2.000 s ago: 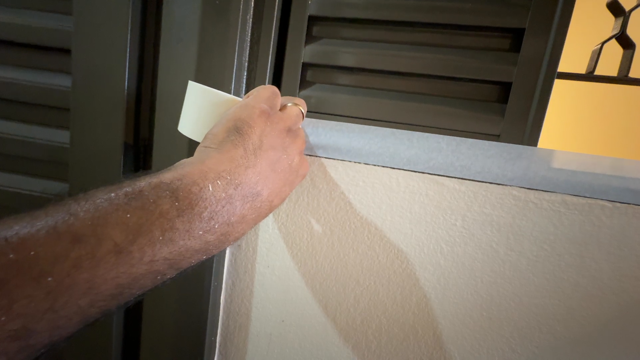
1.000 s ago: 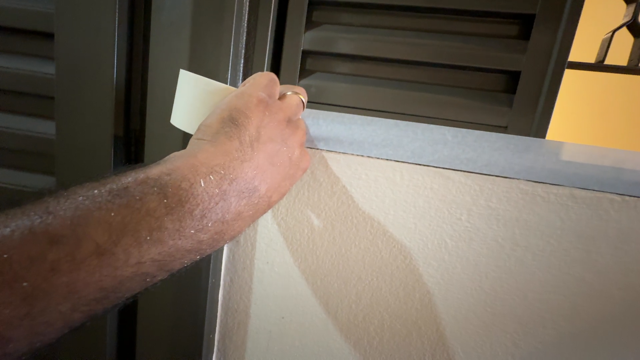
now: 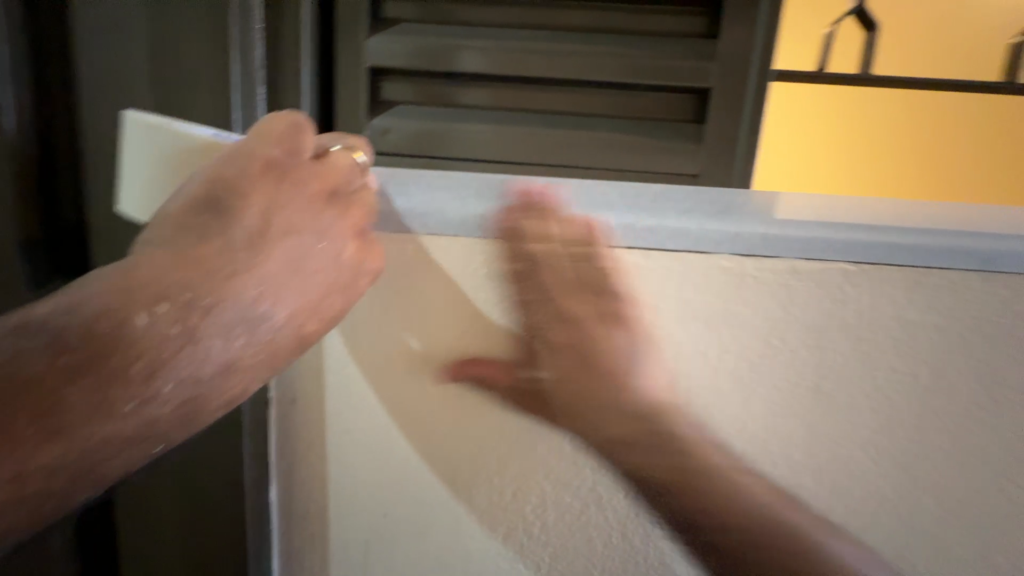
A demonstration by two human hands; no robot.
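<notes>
My left hand, with a ring on one finger, is closed on a flat, pale cream rectangular piece that sticks out to its left. Its fingertips are hidden at the left end of a grey ledge that caps a cream textured wall. Blurred by motion, my right hand is spread, thumb out to the left, with its fingertips over the front of the ledge. Nothing shows in it. Whether it touches the ledge cannot be told.
Behind the ledge stands a dark louvred shutter. A dark frame runs upright at the left, beside the wall's end. At the upper right, dark metalwork crosses in front of a yellow wall.
My right hand has come into view over the wall and ledge. My left hand still holds the cream piece at the ledge's left end.
</notes>
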